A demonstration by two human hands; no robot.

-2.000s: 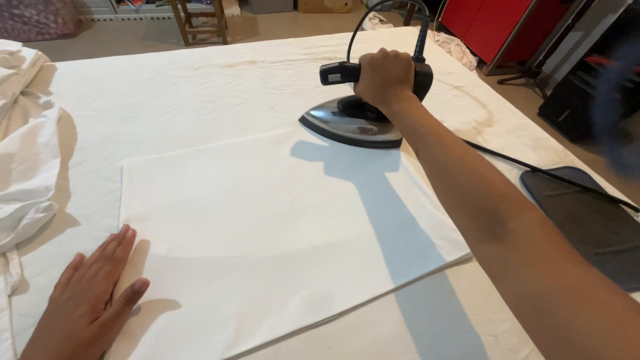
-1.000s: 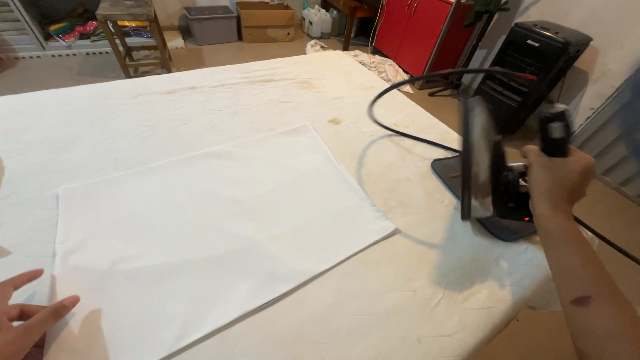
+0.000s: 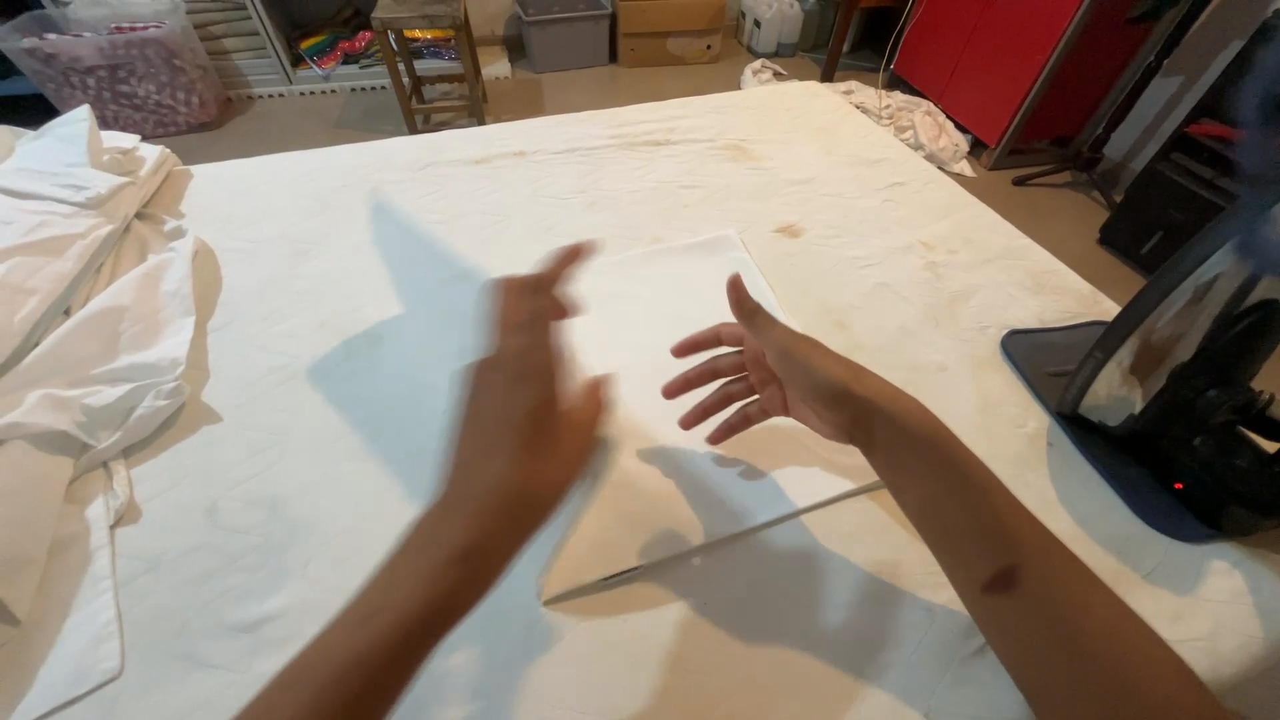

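A white folded cloth lies flat on the covered table, partly under my hands and their shadows. My left hand, blurred, is over the cloth's left side with its thumb and fingers apart; whether it touches the cloth I cannot tell. Over the right part of the cloth is my right hand, fingers spread and holding nothing. An electric iron stands upright at the right edge of view on a dark pad, its small red light lit.
Crumpled white fabric lies at the table's left. Beyond the table are a wooden stool, a plastic tub of cloth, a grey bin, a cardboard box and a red cabinet. The table cover has brownish stains.
The iron has been stood on the pad and my right hand has let go of it, moving left over the cloth. My left hand has come inward. The cloth now covers a narrower area.
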